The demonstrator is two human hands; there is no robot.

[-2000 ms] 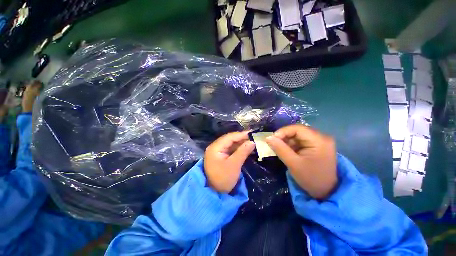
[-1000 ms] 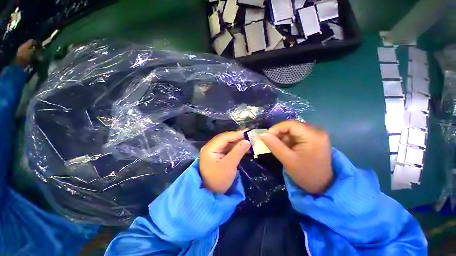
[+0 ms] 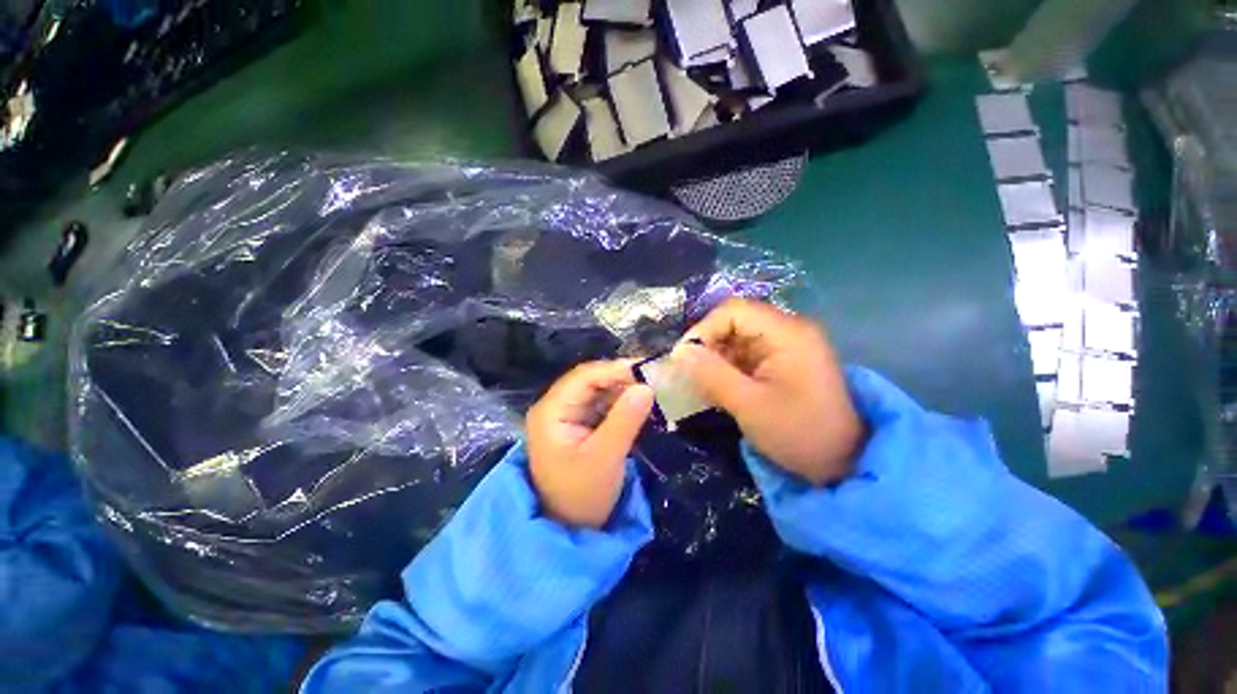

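A small silver-white rectangular module point(image 3: 677, 393) with a dark top edge is held between my two hands, over the near right part of a large clear plastic bag point(image 3: 394, 393) with dark contents. My left hand point(image 3: 586, 441) pinches its left side between thumb and fingers. My right hand point(image 3: 784, 386) grips its upper right corner, with a small black bit showing at the fingertips. Whether that bit belongs to the module I cannot tell. The fingers hide part of the module's edges.
A black tray point(image 3: 868, 95) heaped with loose modules stands beyond the bag, beside a round perforated grey disc point(image 3: 743, 187). Two columns of laid-out modules point(image 3: 1072, 285) lie at right, clear-wrapped stacks point(image 3: 1207, 271) at far right. Another person's blue sleeve point(image 3: 54, 542) is at left.
The view has shifted, so the tray and columns sit further left. My right fingers have moved to the module's upper corner. The other person's hand at left has gone out of view.
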